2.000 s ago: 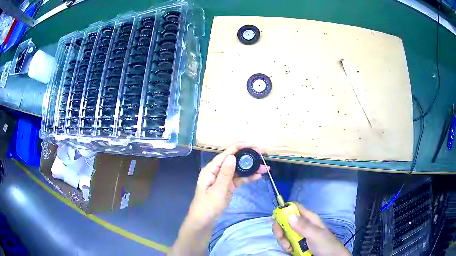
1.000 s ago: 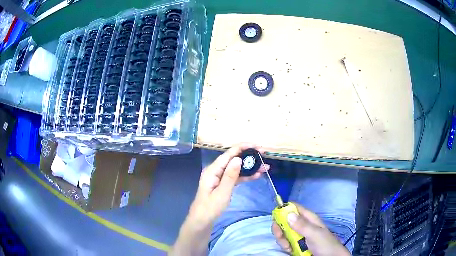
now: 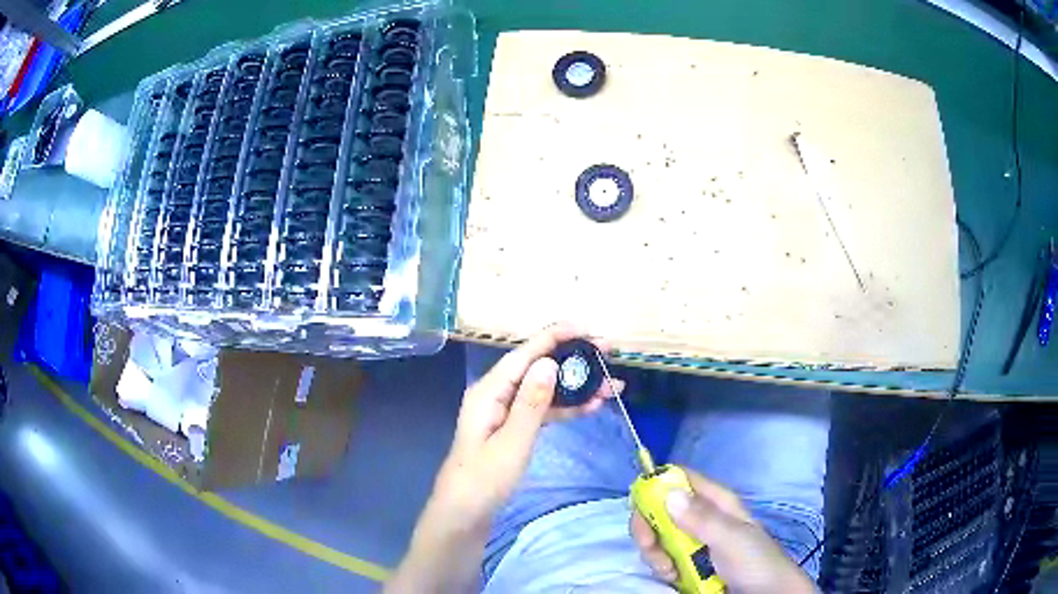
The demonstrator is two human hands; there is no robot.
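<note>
My left hand [image 3: 499, 406] holds a small black wheel [image 3: 577, 372] with a pale hub, face up, at the near edge of the cardboard mat [image 3: 743, 279]. My right hand [image 3: 714, 534] grips a yellow-handled tool [image 3: 669, 511]. Its long thin metal shaft points up and left, and the tip reaches the wheel's right rim; exact contact is too small to tell. Two more black wheels lie on the mat, one at the back [image 3: 579, 74] and one nearer [image 3: 604, 193]. Small dark specks are scattered on the mat.
A clear blister tray [image 3: 432, 232] packed with black discs stands left of the mat. A slim metal pointed tool [image 3: 828, 215] lies on the mat's right. A black cable [image 3: 1019, 151] runs along the right. An open carton [image 3: 249, 424] is on the floor, lower left. A white cylinder [image 3: 98, 149] stands far left.
The wheel in my left hand has turned slightly and shifted a little with the hand. The yellow tool stays at its right rim. The two wheels on the mat have not moved.
</note>
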